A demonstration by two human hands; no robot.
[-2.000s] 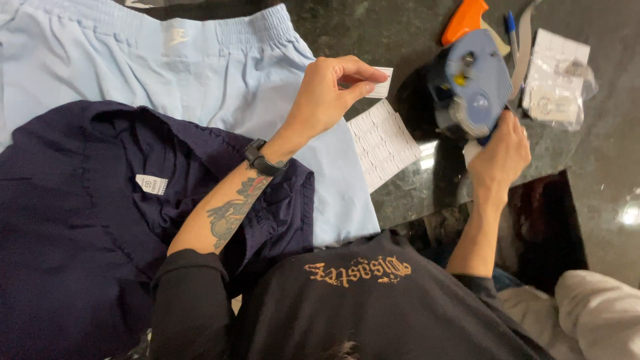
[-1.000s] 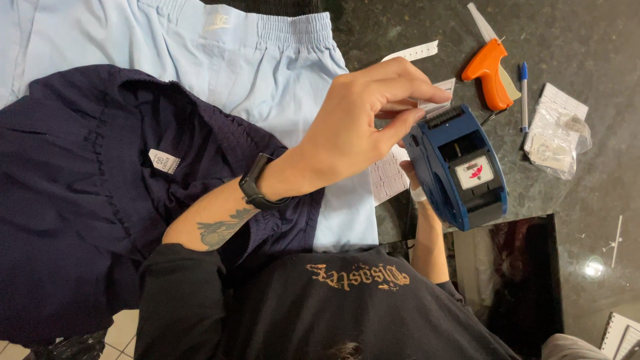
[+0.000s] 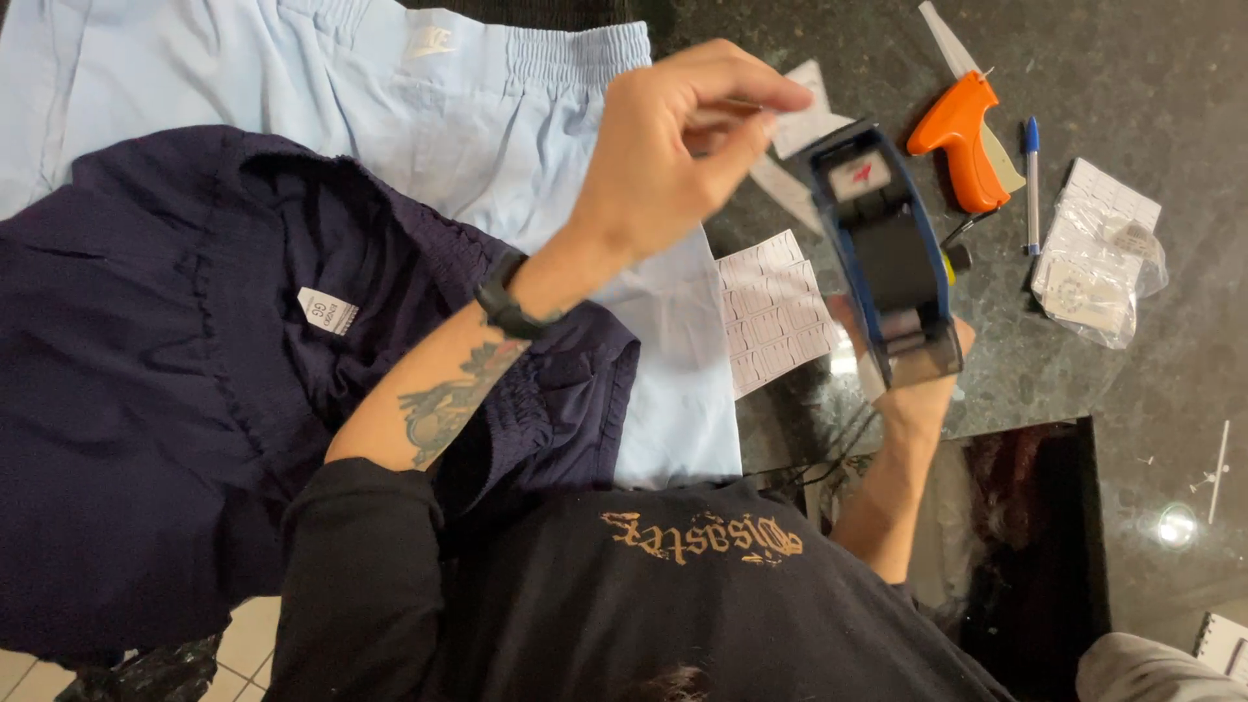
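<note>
My left hand (image 3: 678, 146), with a black watch on its wrist, pinches a small white paper tag (image 3: 804, 107) between thumb and fingers. Just right of it, my right hand (image 3: 916, 361) grips a blue and black handheld tape or label dispenser (image 3: 882, 244), raised above the counter and blurred. The tag is close to the dispenser's upper end; whether they touch cannot be told. Left of my hands lie light blue shorts (image 3: 673, 341) with an elastic waist and, over them, a dark navy garment (image 3: 127, 390) with a white sewn-in label (image 3: 327, 310).
Printed paper sheets (image 3: 775, 312) lie beside the shorts. An orange tagging gun (image 3: 960, 146), a blue-capped pen (image 3: 1033, 185) and clear plastic bags with cards (image 3: 1097, 263) rest on the dark stone counter. A black glossy panel (image 3: 1033, 526) is near my right forearm; a spiral notebook (image 3: 1224, 648) is at lower right.
The dispenser, earlier farther right of my left hand, has come close beside it and turned. My left hand keeps its hold on the white tag. The view has shifted somewhat.
</note>
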